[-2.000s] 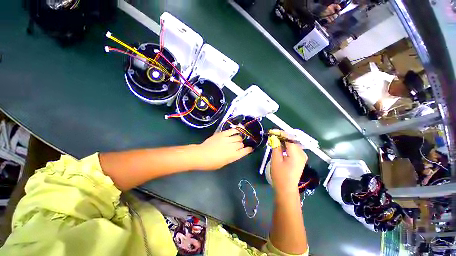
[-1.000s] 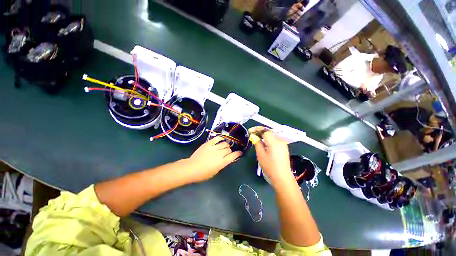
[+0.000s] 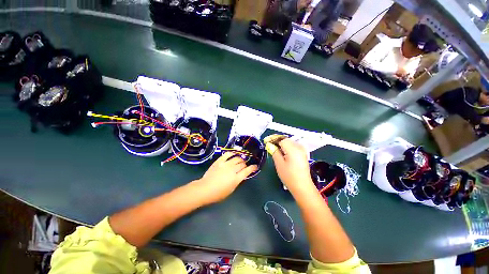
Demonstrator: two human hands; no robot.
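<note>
A white camera housing with a black inside lies open side up, third from the left in a row, its white bracket behind it. My left hand is on its near left side, with fingertips inside the cup at the red and yellow wires. My right hand is at its right rim. Yellow finger cots cover its pinched fingertips; whether they hold something small is hidden. A thin pale lead lies looped on the bench in front.
Two wired housings stand left. Another housing and a tangle of thin leads lie right of my right hand. Black camera modules are far left, waiting housings far right. A person sits across the bench.
The camera view has turned, showing more of the black modules at the left. Both hands stay at the same housing. My right hand has shifted slightly and more of the tangle shows beside it.
</note>
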